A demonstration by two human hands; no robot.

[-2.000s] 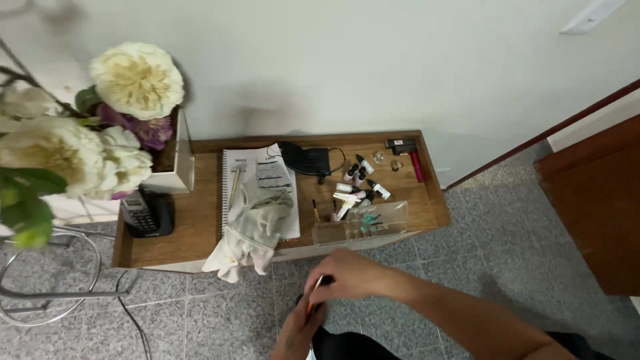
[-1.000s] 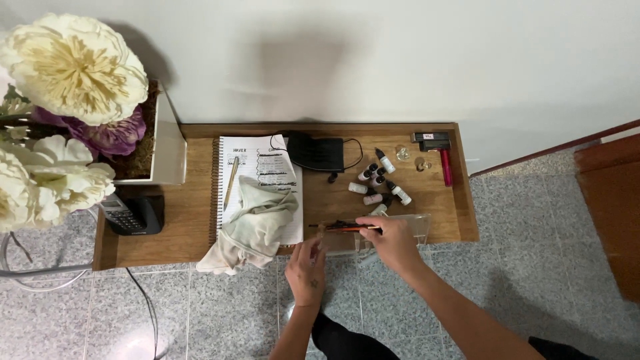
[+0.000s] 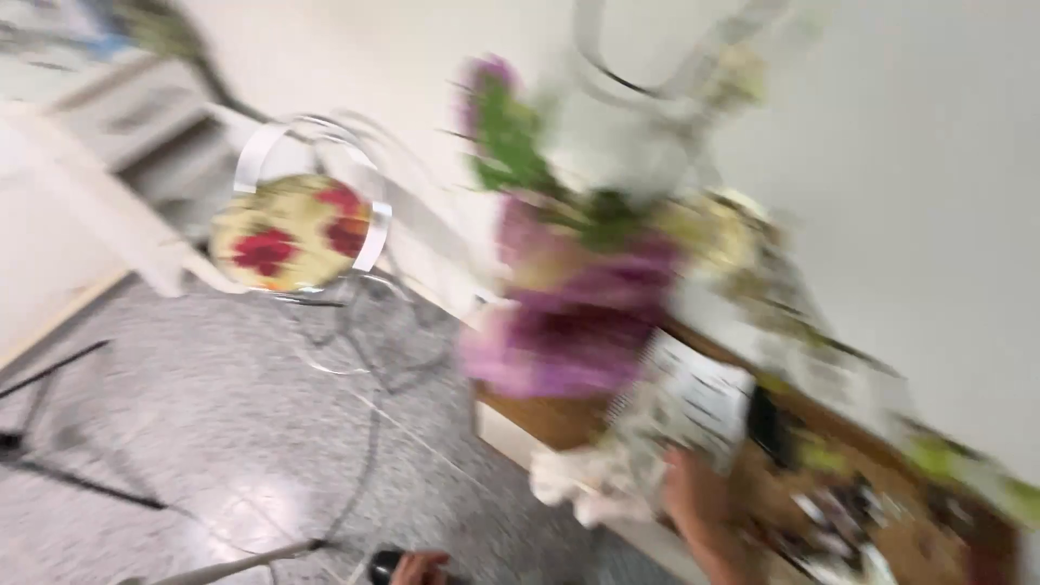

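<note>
The view is blurred. My right hand (image 3: 691,487) is over the wooden shelf, at the edge of a pale cloth (image 3: 585,479) and a spiral notebook (image 3: 707,382); whether its fingers grip anything is not clear. My left hand (image 3: 421,567) shows only in part at the bottom edge, beside a dark rounded thing (image 3: 385,565) that I cannot name. To the right of the notebook lies a black face mask (image 3: 768,426). Small bottles (image 3: 837,520) form a blurred cluster on the shelf (image 3: 918,544). No brush can be made out in either hand.
Purple and cream artificial flowers (image 3: 569,325) rise in front of the shelf's left part. A metal-framed chair with a floral seat (image 3: 301,236) stands on the speckled floor (image 3: 203,390). Black stand legs (image 3: 89,479) and loose cables are at lower left, near a white drawer unit (image 3: 138,114).
The view has swung far to the left. My hands, together at a brush by the shelf's front edge one second ago, are now apart, the right one by the cloth.
</note>
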